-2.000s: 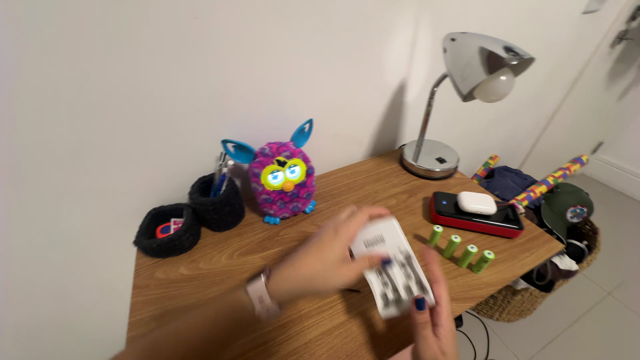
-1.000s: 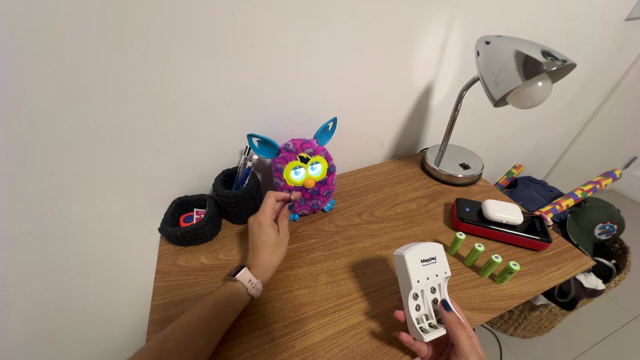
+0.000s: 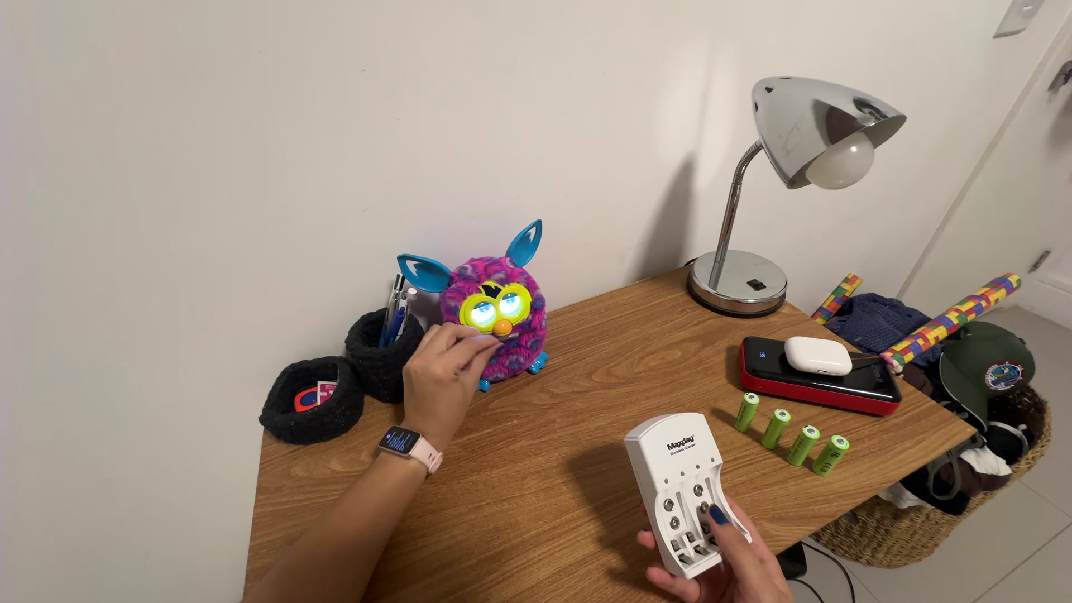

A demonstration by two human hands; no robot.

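Note:
My left hand (image 3: 444,368) is in front of the purple and pink Furby toy (image 3: 523,331), its fingertips pinched on a small thin object (image 3: 509,337) just below the beak; most of that object is hidden. The toy stands against the wall with its eyes lit. My right hand (image 3: 737,553) grips a white Maxday battery charger (image 3: 682,461) near the front of the table, thumb over its slots, where no batteries show. Several green batteries (image 3: 775,429) stand in a slanting row to the right of the charger.
Two black fabric baskets (image 3: 285,414) sit left of the toy, one with pens. Further right are a chrome desk lamp (image 3: 737,285) and a red and black power bank (image 3: 871,394) bearing a white earbud case (image 3: 818,356). A wicker basket (image 3: 888,532) with caps stands beyond the wooden table's (image 3: 603,360) edge.
My left hand has moved left, from the charger to the front of the toy. The charger has stayed in my right hand, and the batteries have not moved.

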